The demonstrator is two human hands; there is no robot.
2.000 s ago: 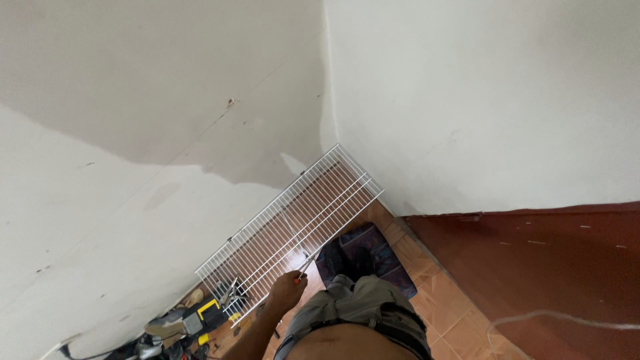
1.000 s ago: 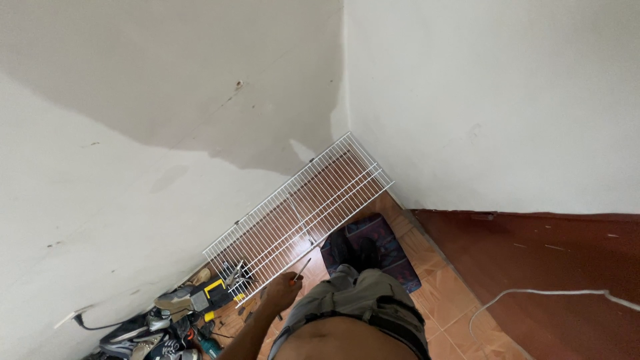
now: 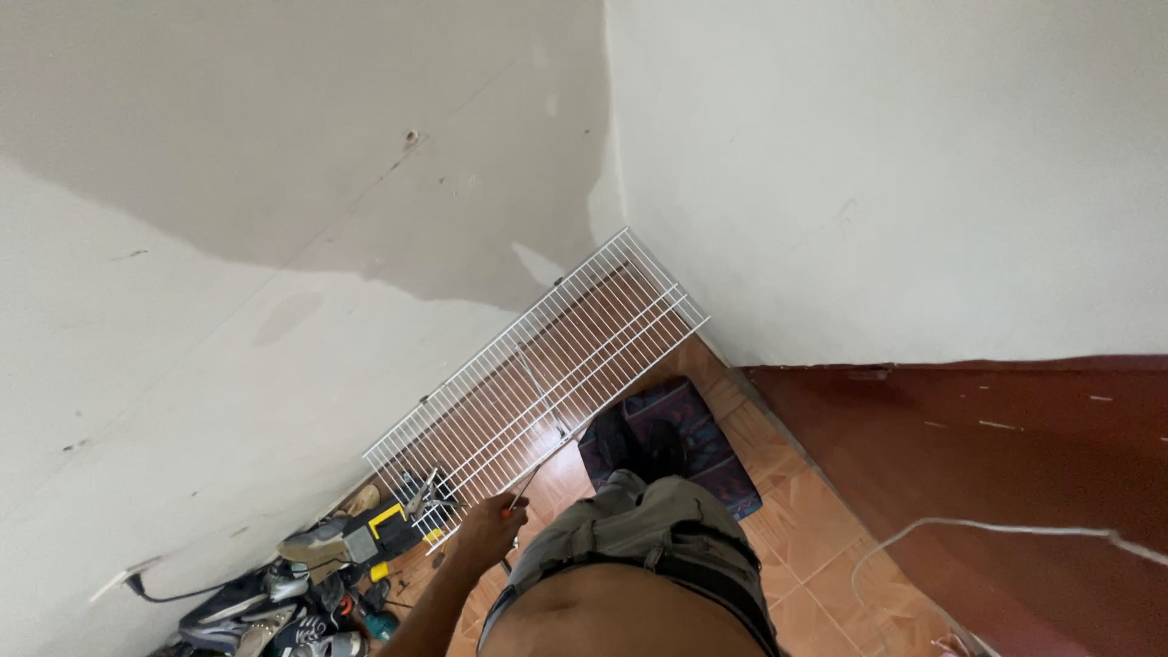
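Note:
My left hand (image 3: pixel 493 529) is closed around the handle of a screwdriver (image 3: pixel 525 484), whose thin metal shaft points up toward the front edge of a white wire shelf (image 3: pixel 538 383). Orange shows on the handle between the fingers. The shelf is fixed along the left wall and reaches into the corner, with a diagonal brace (image 3: pixel 538 379) seen through its wires. Pliers or similar metal tools (image 3: pixel 424 497) lie at the shelf's near left end. My right hand is out of view.
My feet stand on a dark patterned cushion (image 3: pixel 721 456) on the tiled floor (image 3: pixel 794 538). At lower left are a black and yellow toolbox (image 3: pixel 383 529), shoes (image 3: pixel 219 611) and a teal power tool (image 3: pixel 379 625). A plugged-in black cord (image 3: pixel 178 598) and a white cable (image 3: pixel 1004 526) also show.
My left hand has moved away from the shelf's front edge since two seconds ago, still holding the screwdriver. The shelf stays at the wall.

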